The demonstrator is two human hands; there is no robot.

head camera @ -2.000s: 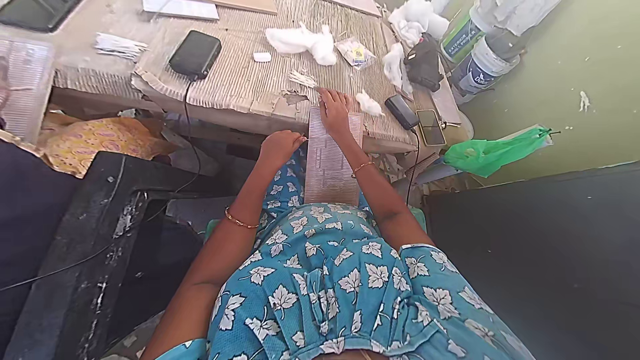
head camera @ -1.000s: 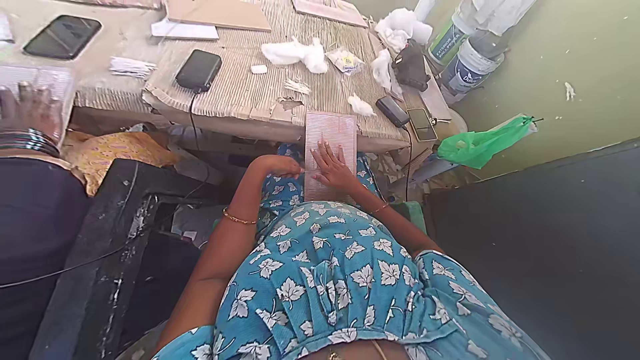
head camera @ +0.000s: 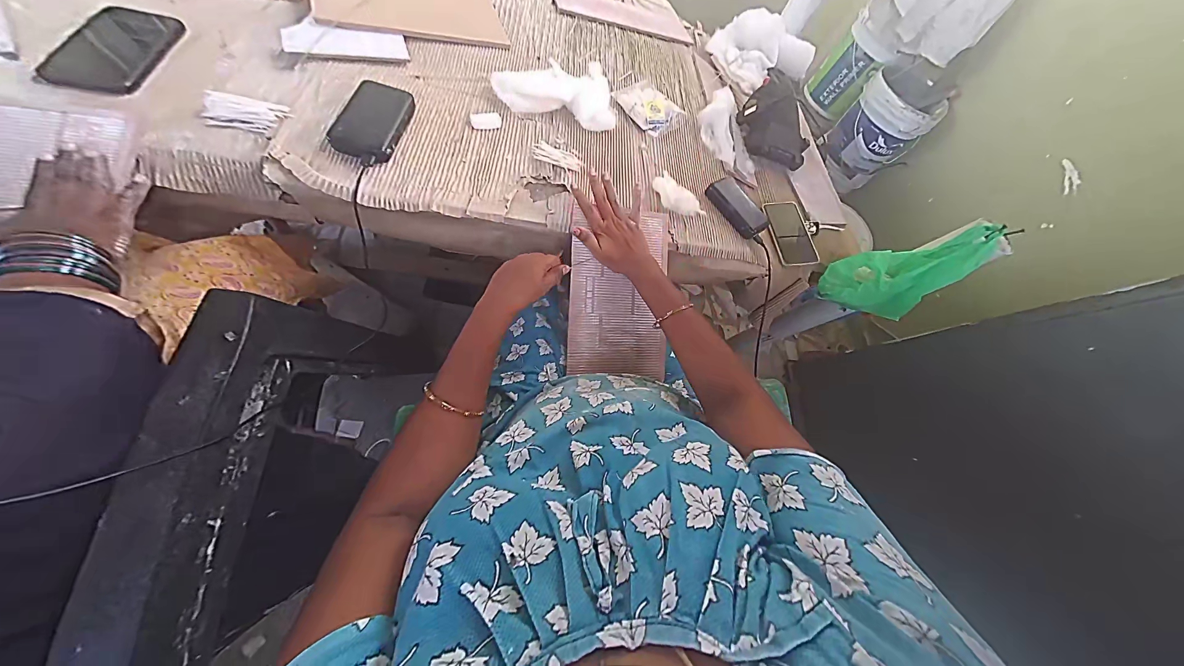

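A ridged, pinkish rectangular board point(head camera: 616, 319) lies on my lap, its far end against the edge of the table point(head camera: 435, 185). On its far part rests my right hand point(head camera: 612, 227), palm down with the fingers spread toward the table. My left hand point(head camera: 529, 279) is curled at the board's left edge, thumb and forefinger pinched; whether something thin is between them is too small to tell. Just beyond my right fingertips is a small bunch of thin white sticks or wicks point(head camera: 557, 155). A tuft of cotton point(head camera: 677, 196) lies to their right.
Cotton wool point(head camera: 558, 95), a black device with a cable point(head camera: 372, 122), a phone point(head camera: 111, 49) and a packet point(head camera: 649, 108) lie on the corrugated table cover. At left, a co-worker's hand point(head camera: 83, 199) presses another board. Paint buckets point(head camera: 883, 129) and a green bag point(head camera: 911, 273) are at right.
My right hand has moved from the middle of the board up to its far end since a second ago. The co-worker's hand has come into view at left since two seconds ago.
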